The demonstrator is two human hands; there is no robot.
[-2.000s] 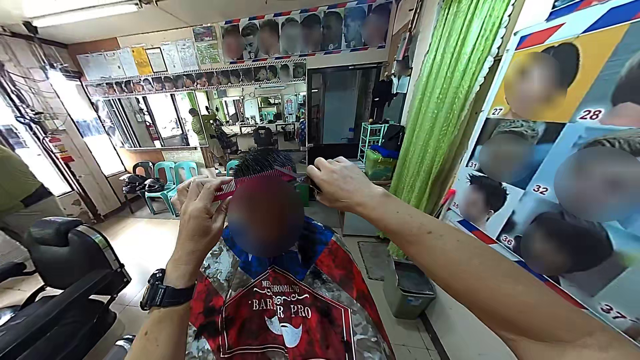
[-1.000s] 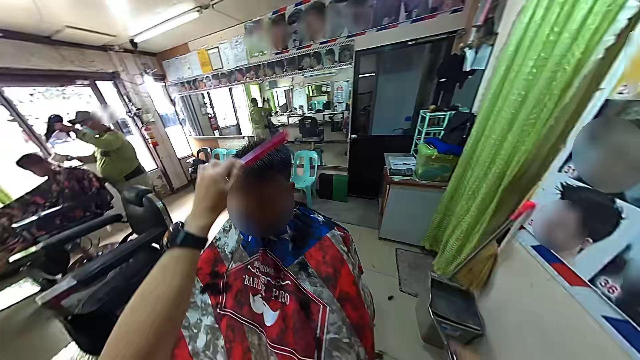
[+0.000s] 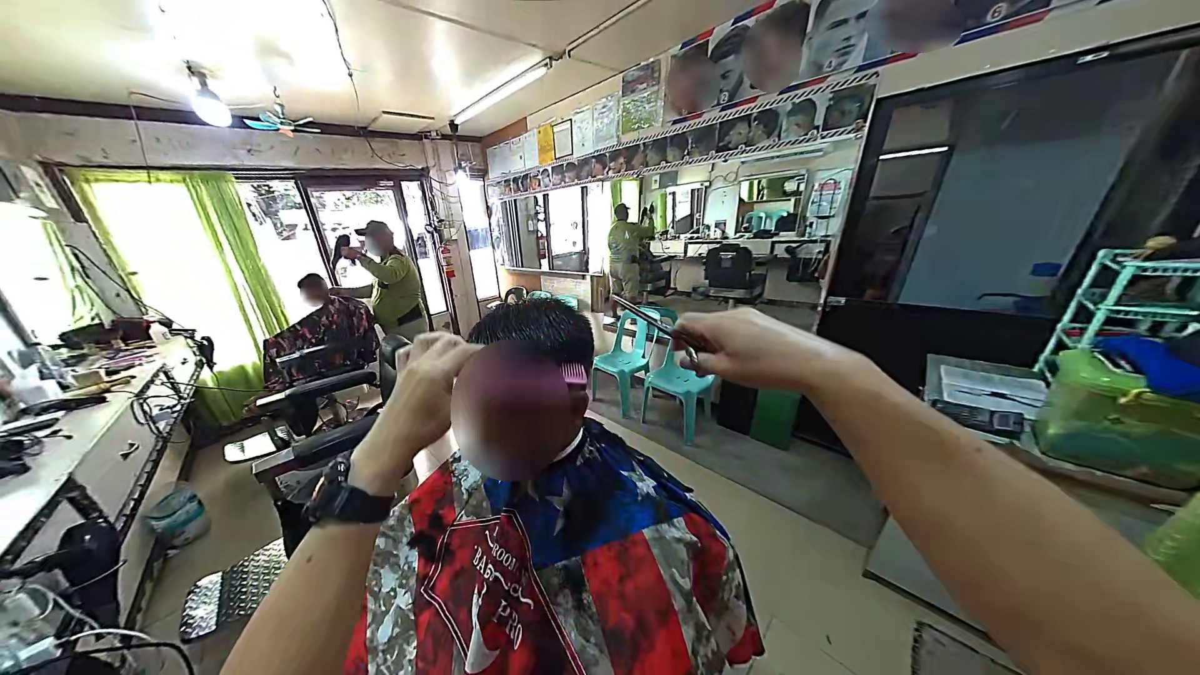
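A seated person with short dark hair (image 3: 534, 323) wears a red, blue and camouflage barber cape (image 3: 600, 581). My left hand (image 3: 433, 380), with a black watch on its wrist, grips a pink comb (image 3: 574, 375) that lies across the front of the person's head; a blurred patch covers part of it. To the right of the head, my right hand (image 3: 717, 342) holds scissors (image 3: 642, 311), their blades pointing left towards the hair, apart from it.
A black barber chair (image 3: 328, 436) and a cluttered counter (image 3: 103, 441) stand at left. Farther back, a co-worker (image 3: 394, 281) stands beside another caped person (image 3: 323, 328). Teal plastic chairs (image 3: 677, 380) are behind the seated person. A cabinet with a green plastic box (image 3: 1116, 422) stands at right.
The view has swung left. My right hand, not plainly seen one second ago, is raised beside the head with scissors. The comb has gone from the top of the hair to the front of the head.
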